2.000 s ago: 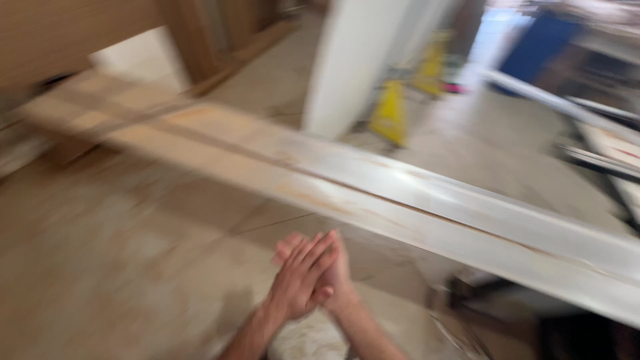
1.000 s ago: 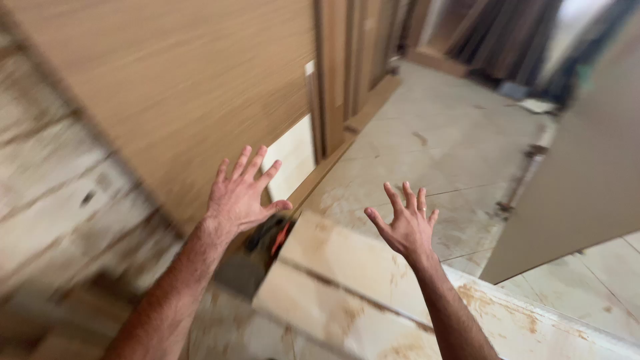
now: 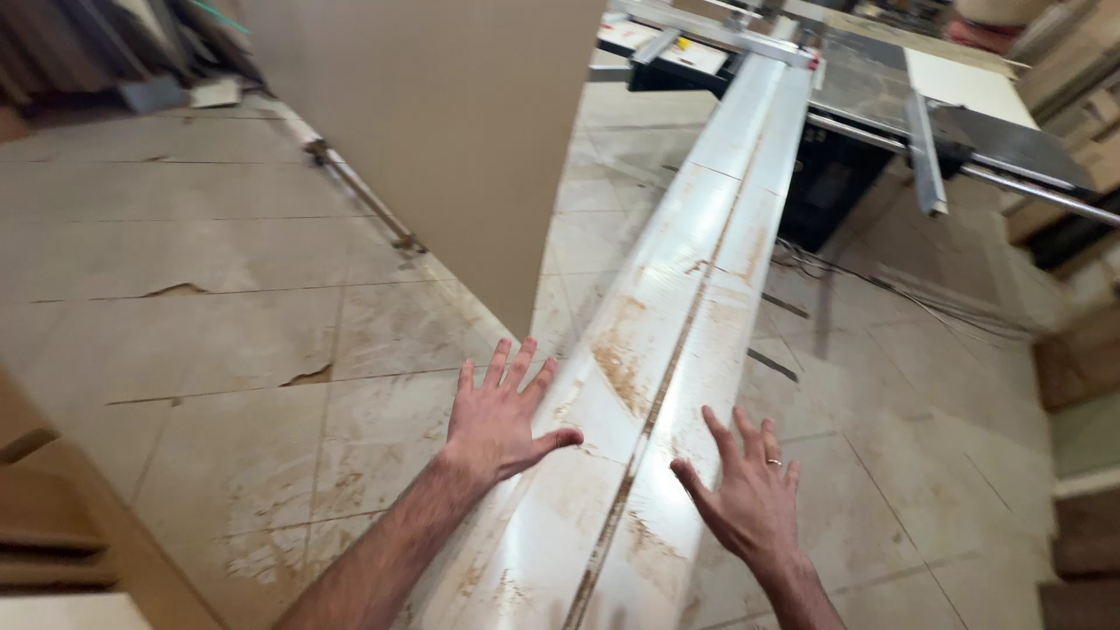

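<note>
My left hand (image 3: 499, 416) is spread with the palm down, at the left edge of a long sliding table (image 3: 674, 289) of a panel saw. My right hand (image 3: 744, 481), with a ring on one finger, is held over the table's right edge, fingers apart. Neither hand holds anything. Whether either touches the surface I cannot tell. The pale table has a dark groove along its length and patches of brown sawdust. It runs away from me towards a crosscut fence (image 3: 726, 31) at its far end.
A large brown panel (image 3: 429, 131) stands upright left of the table. Dark machine tops (image 3: 866, 79) and a metal rail (image 3: 927, 157) are at the back right. Cables (image 3: 910, 293) lie on the tiled floor (image 3: 262, 350). Stacked boards (image 3: 1085, 359) line the right edge.
My hands were together two seconds ago; they have parted and are spread. The view has swung from the wood-coloured boards to look along the sliding table.
</note>
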